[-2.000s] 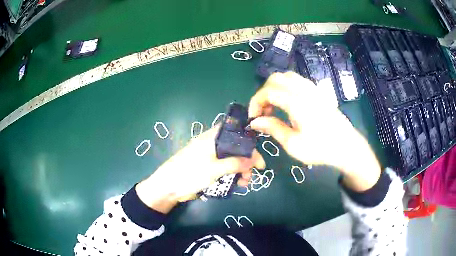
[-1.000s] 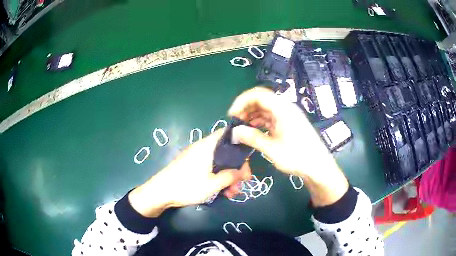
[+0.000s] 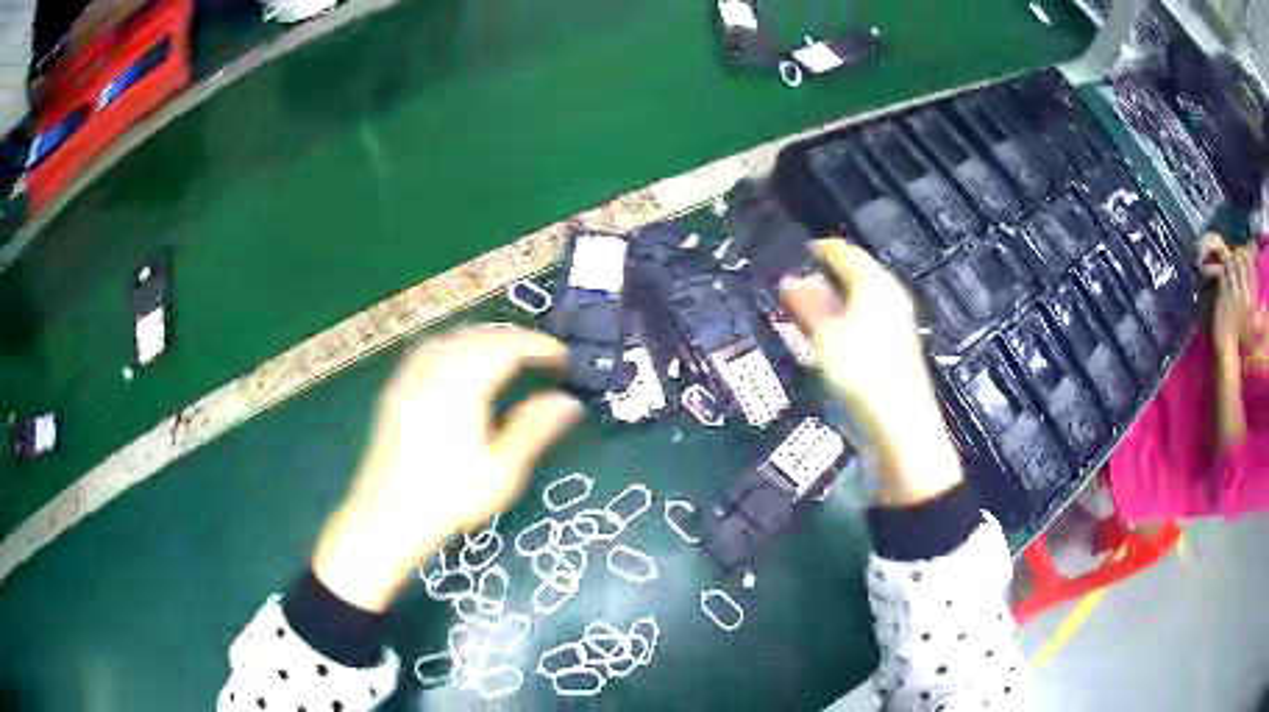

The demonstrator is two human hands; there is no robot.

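Note:
My left hand (image 3: 443, 438) is blurred, its thumb and fingers apart, beside a black phone with a white lower block (image 3: 597, 313) in the loose heap. It holds nothing. My right hand (image 3: 866, 348) is at the left edge of the tray, its fingertips on a blurred dark phone half-assembly (image 3: 770, 239). Another black phone with a white dotted key block (image 3: 779, 494) lies flat between and below the hands. Many thin white rings (image 3: 557, 563) lie loose on the green bench, nearer me.
A large black blister tray (image 3: 995, 264) stands at right. A worn cream strip (image 3: 390, 303) crosses the bench. Phones (image 3: 150, 313) lie on the far green strip. A red bin is at upper left. A person in pink and a red stool (image 3: 1099, 570) are at right.
The view has swung to the right. My hands have moved apart, and my left hand has let go of the phone. More rings show where my hands and the phone covered the bench.

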